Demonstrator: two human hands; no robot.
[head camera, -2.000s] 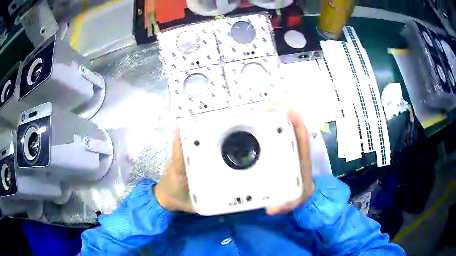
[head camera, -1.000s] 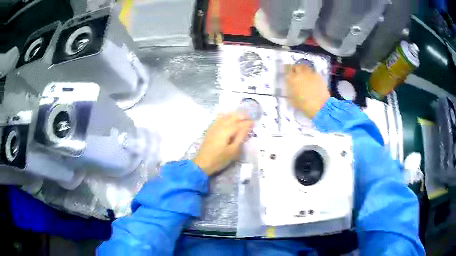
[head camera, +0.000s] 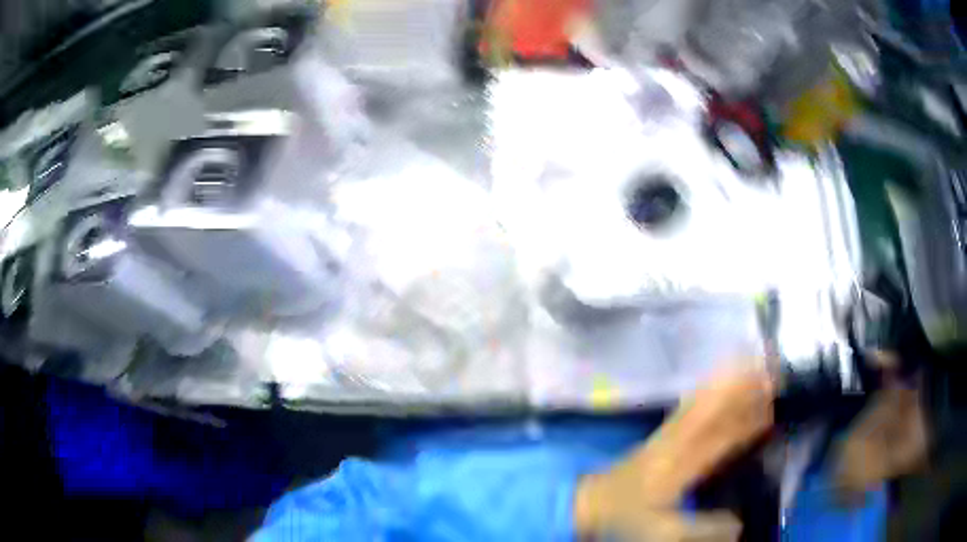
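Note:
The frame is strongly blurred. A projector unit with a bare white face (head camera: 594, 249) lies on the bench right of centre, its dark round lens (head camera: 654, 201) facing up. My left hand (head camera: 695, 439) is below it, past the bench's front edge. My right hand (head camera: 885, 429) is farther right, small and smeared. Neither hand touches the projector. Whether either holds something cannot be made out. The printed panels behind the projector cannot be told apart in the glare.
Several finished projectors (head camera: 217, 180) with black and silver faces stand at the left. Silvery wrap (head camera: 403, 307) covers the bench beside them. A yellow can (head camera: 822, 111), a red surface (head camera: 535, 26) and grey units are at the back. White strips (head camera: 832, 254) lie right.
Both hands have left the printed panels and moved down and right, past the bench edge. The view has shifted, and the projector appears higher in it.

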